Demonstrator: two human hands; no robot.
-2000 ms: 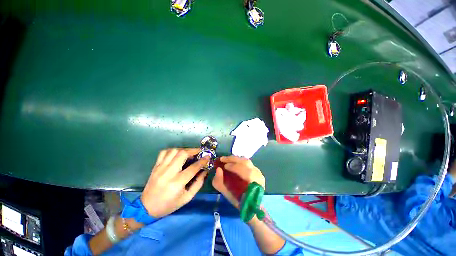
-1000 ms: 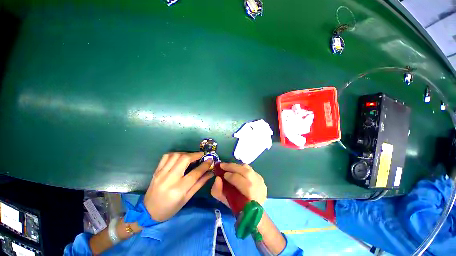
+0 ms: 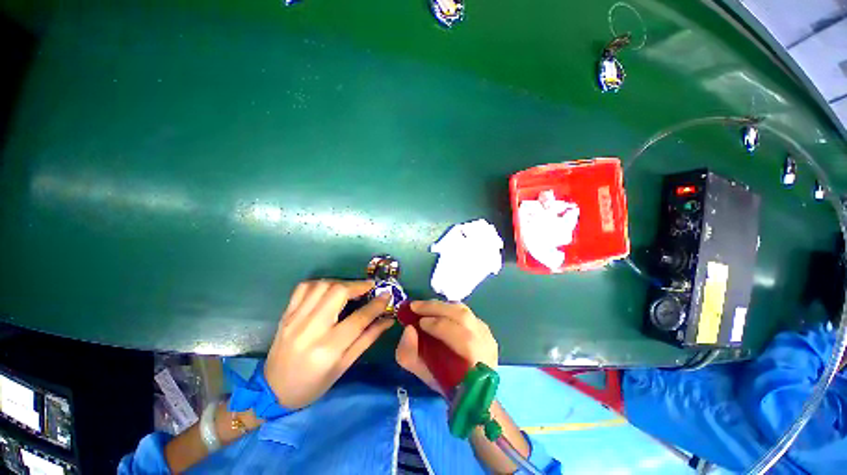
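My left hand [image 3: 319, 341] holds a small round electronic assembly [image 3: 389, 295] in its fingertips near the front edge of the green bench. A joined round part [image 3: 383, 268] with brown and dark colours lies just beyond it. My right hand [image 3: 451, 341] grips the dark-red glue syringe [image 3: 440, 362] like a pen. Its front end is at the assembly's right side; the exact tip contact is too small to tell. The green adapter head [image 3: 475, 401] sits on the syringe's back end, with a clear hose leading off it.
White wiping paper [image 3: 467, 260] lies right of the hands. Beyond it stand a red tray [image 3: 599, 214] with crumpled white tissue and a black dispenser controller [image 3: 712, 260]. More assemblies [image 3: 610, 73] lie along the far side. A clear air hose loops right. Another person's blue sleeve [image 3: 780, 390] is at lower right.
The assemblies on the far side have moved a little, and the leftmost has nearly left the picture. My hands keep their hold; the syringe's green end has tilted slightly and shifted right since one second ago.
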